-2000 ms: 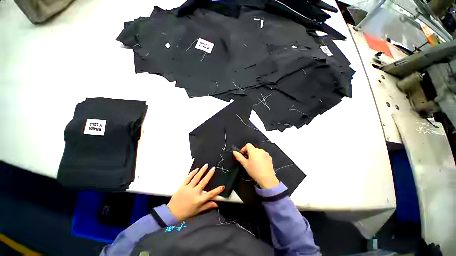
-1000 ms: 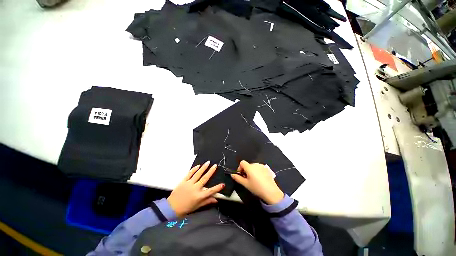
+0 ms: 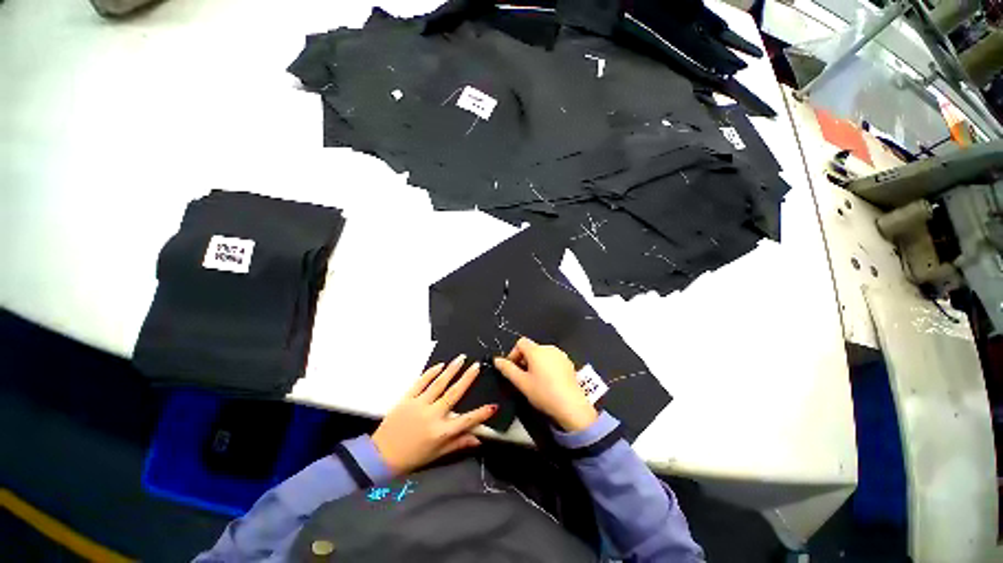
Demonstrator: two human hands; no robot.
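A black fabric panel (image 3: 467,288) lies at the near table edge, with white thread tails on it and more black fabric under and beside it. My left hand (image 3: 431,420) lies on its near left part, fingers spread, pressing it down. My right hand (image 3: 539,379) is on the panel just right of the left fingertips, fingers pinched around a small dark tool, likely thread snips (image 3: 488,362), mostly hidden. A white label (image 3: 591,383) shows beside my right wrist.
A neat black stack (image 3: 226,319) with a white label sits at the left. A wide ragged pile of black panels (image 3: 550,121) covers the far side. A blue crate (image 3: 182,462) is below the table edge. A sewing machine (image 3: 957,220) stands at the right.
My right hand first moved toward the near edge, then slightly up and left. The label beside its wrist has come into view. My left hand stays pressed on the panel.
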